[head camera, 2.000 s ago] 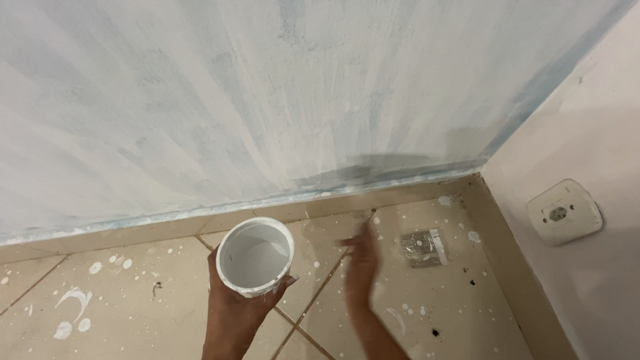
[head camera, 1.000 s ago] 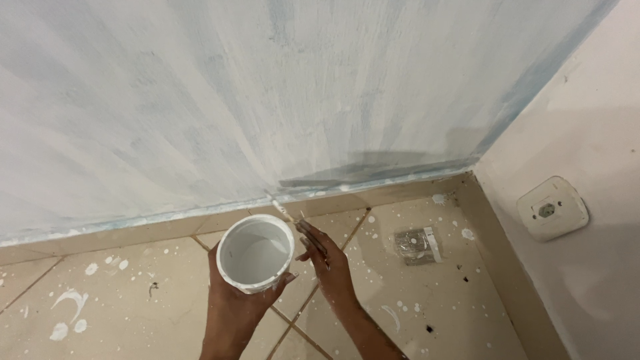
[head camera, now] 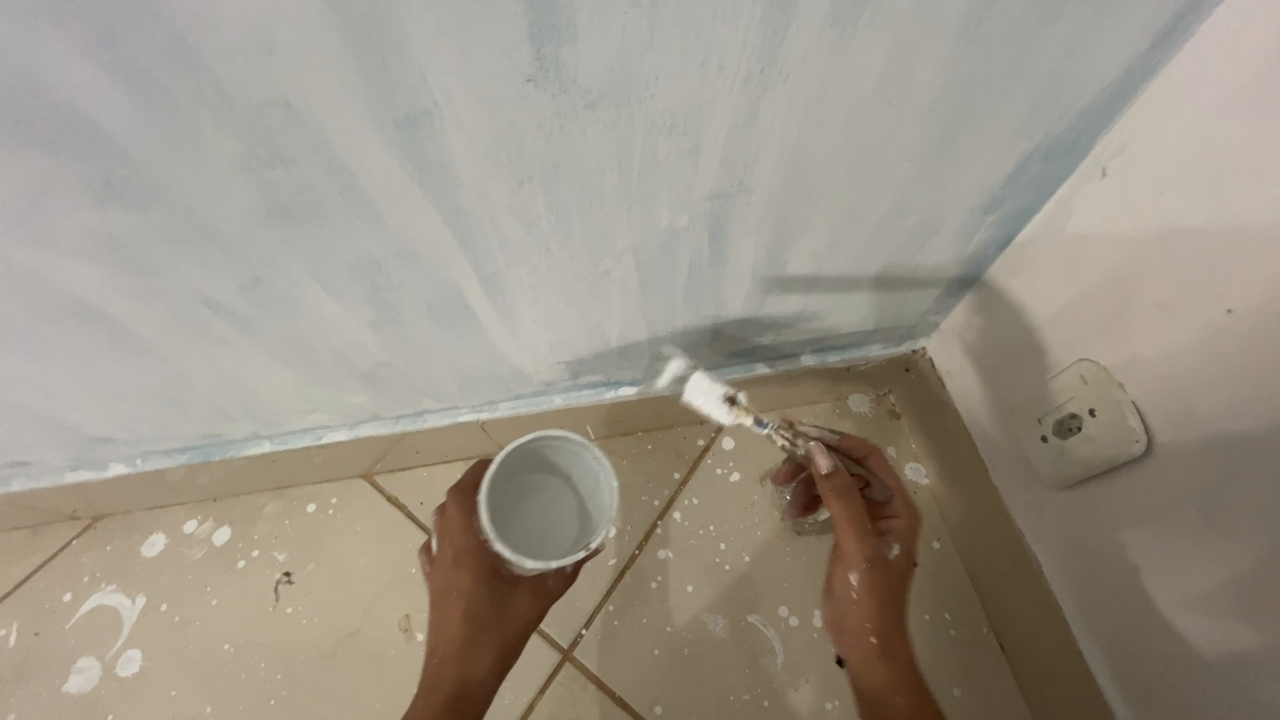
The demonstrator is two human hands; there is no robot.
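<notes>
My left hand (head camera: 480, 560) is wrapped around a round white tub (head camera: 548, 500) with pale paint inside, tilted so its opening faces me. To the right, my right hand (head camera: 865, 505) grips a paintbrush (head camera: 765, 425) by its handle. White paint coats the bristles, which point up and left in front of the foot of the wall; whether they touch it I cannot tell. Behind the brush stands the wall (head camera: 600, 200), streaked in pale blue and white. Paint specks mark the right hand.
A tiled baseboard (head camera: 640, 412) runs below the painted wall to the corner. Beige floor tiles (head camera: 340, 600) carry white drips and smears. A power outlet (head camera: 1085, 425) sits on the right wall (head camera: 1180, 250). Part of a clear packet (head camera: 812, 520) shows behind my right hand.
My right hand has moved right from beside the tub, with the paintbrush in it, and now overlaps the packet on the floor. My left hand keeps its hold on the tub.
</notes>
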